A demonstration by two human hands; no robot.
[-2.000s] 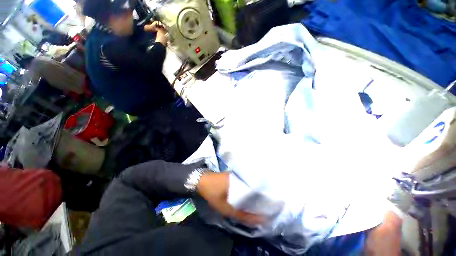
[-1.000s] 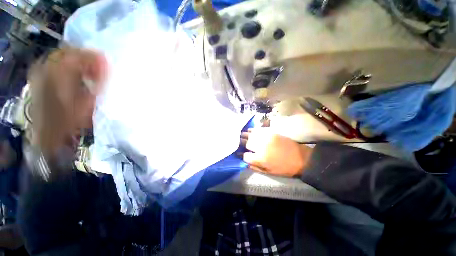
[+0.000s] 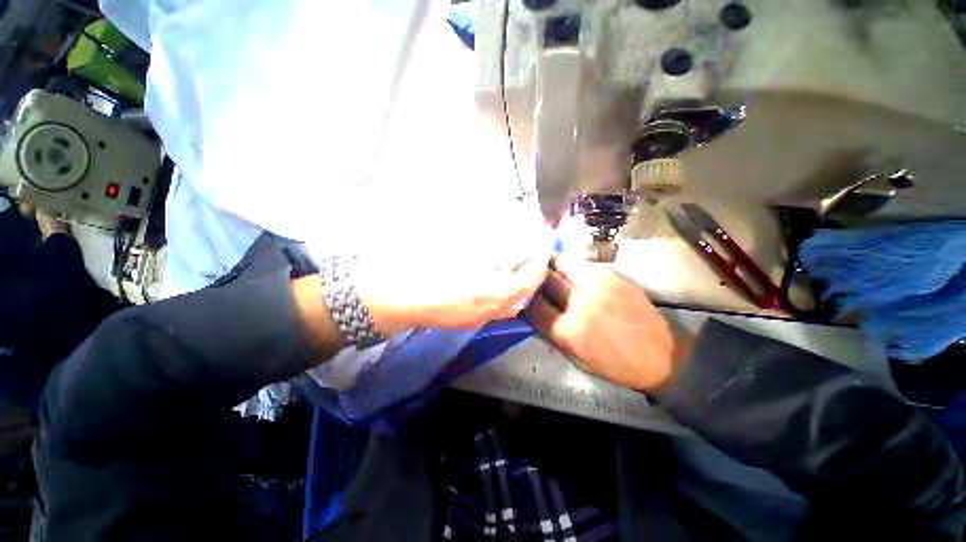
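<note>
The pale garment (image 3: 307, 116), overexposed to white, is heaped left of the needle and hangs over the table's front edge. Royal blue cloth (image 3: 493, 341) shows at its lower edge. My left hand (image 3: 455, 302) lies on the garment with its fingertips pinching the cloth edge near the presser foot. My right hand (image 3: 612, 326) meets it there, its fingertips at the same edge, with a small blue patch (image 3: 557, 245) between the hands and the foot. The needle area is partly lost in glare. The cream sewing machine head (image 3: 826, 106) stands above and right of the hands.
Red-handled snips (image 3: 741, 273) lie right of the needle, beside a black looped handle (image 3: 797, 265). A fringed light blue bundle (image 3: 900, 281) is at far right. Another machine (image 3: 79, 159) is at far left, with a person's hand below it. The table's front edge (image 3: 593, 394) has ruler marks.
My left hand has come from the far left, where it was raised and blurred, to the cloth edge beside my right hand. The view has shifted, and the neighbouring machine shows at left.
</note>
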